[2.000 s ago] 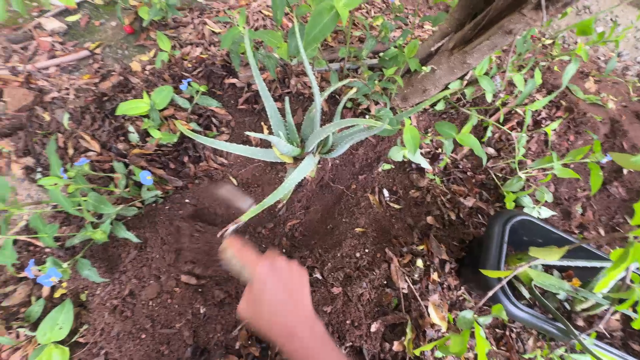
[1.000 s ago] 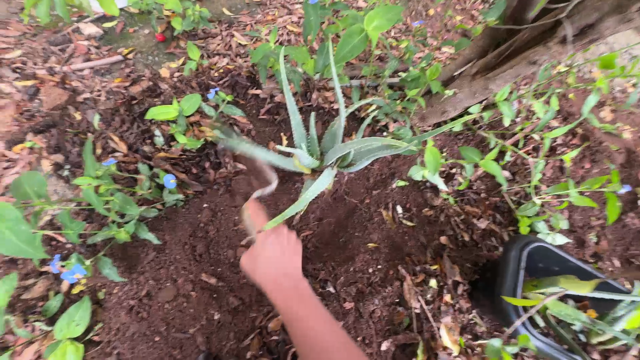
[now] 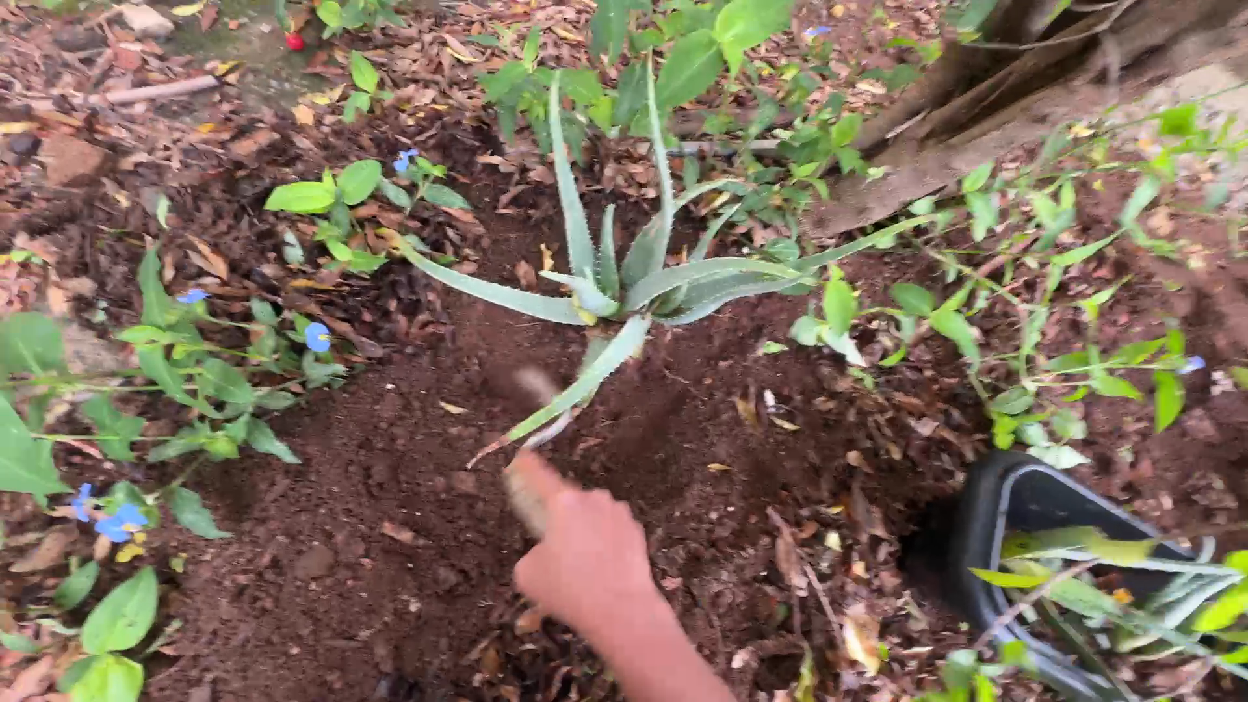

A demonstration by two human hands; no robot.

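My right hand (image 3: 585, 556) is closed around the light handle of a small hand tool (image 3: 528, 492). The tool's far end is blurred and partly hidden by a drooping aloe leaf, so its shape cannot be told. Just beyond the hand, an aloe plant (image 3: 624, 292) with long toothed leaves stands in loose brown soil (image 3: 370, 526); one leaf with a dry reddish tip hangs toward my fingers. My left hand is not in view.
A black plastic container (image 3: 985, 546) with cut aloe leaves (image 3: 1170, 595) lies at the lower right. A tree trunk (image 3: 936, 136) rises at the upper right. Blue-flowered plants (image 3: 214, 390) grow at the left, and dry leaf litter surrounds the soil.
The tool in my right hand has changed its angle between frames, its far end swinging beside the aloe's base. My hand stays closed on it below the drooping leaf.
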